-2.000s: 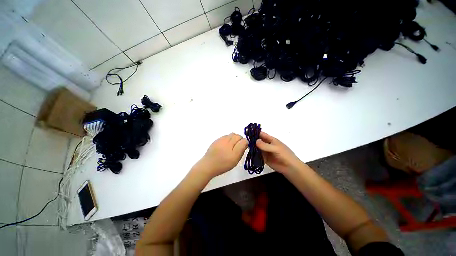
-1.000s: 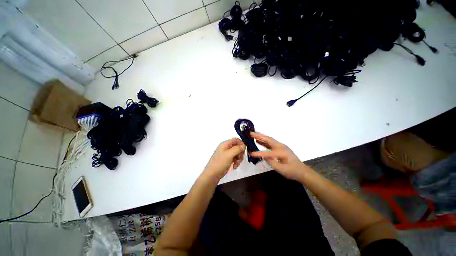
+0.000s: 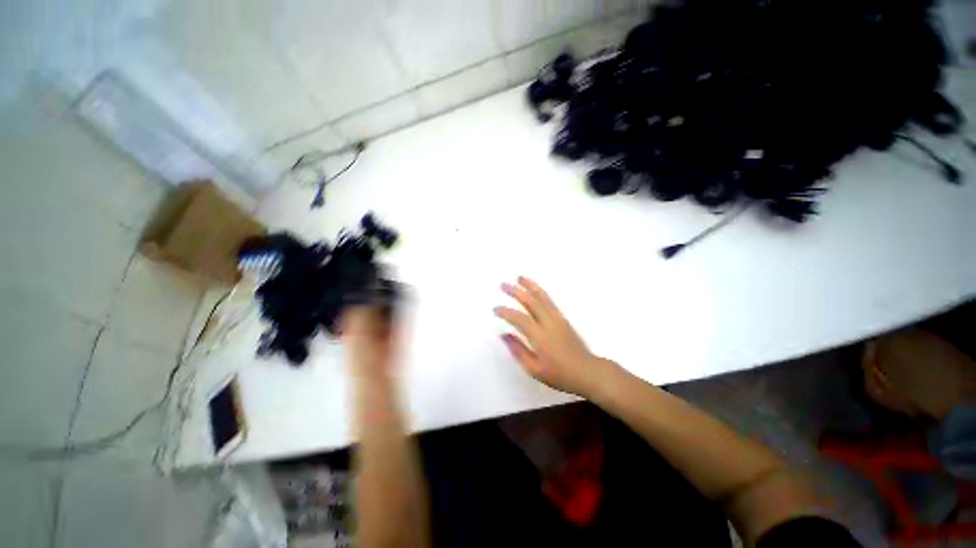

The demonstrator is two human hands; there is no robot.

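My left hand [image 3: 371, 326] is blurred and reaches to the right edge of the small heap of black cables [image 3: 310, 284] near the cardboard box. A dark blurred shape shows at its fingertips; whether the hand grips it or is releasing it cannot be told. My right hand [image 3: 548, 339] is empty, fingers spread, over the white tabletop near its front edge. The large heap of black cables [image 3: 738, 96] lies along the wall side at the upper right, with a loose connector [image 3: 672, 252] sticking out in front of it.
A brown cardboard box [image 3: 198, 228] stands behind the small heap. A lone thin cable [image 3: 321, 191] lies by the wall. A smartphone [image 3: 226, 415] lies at the left table end. A seated person's arm [image 3: 915, 373] and a red stool [image 3: 883, 455] show at lower right.
The coiled bundle has left the space between my hands. My left hand has moved left to the small heap, and my right hand has opened, empty. The view has shifted and blurred.
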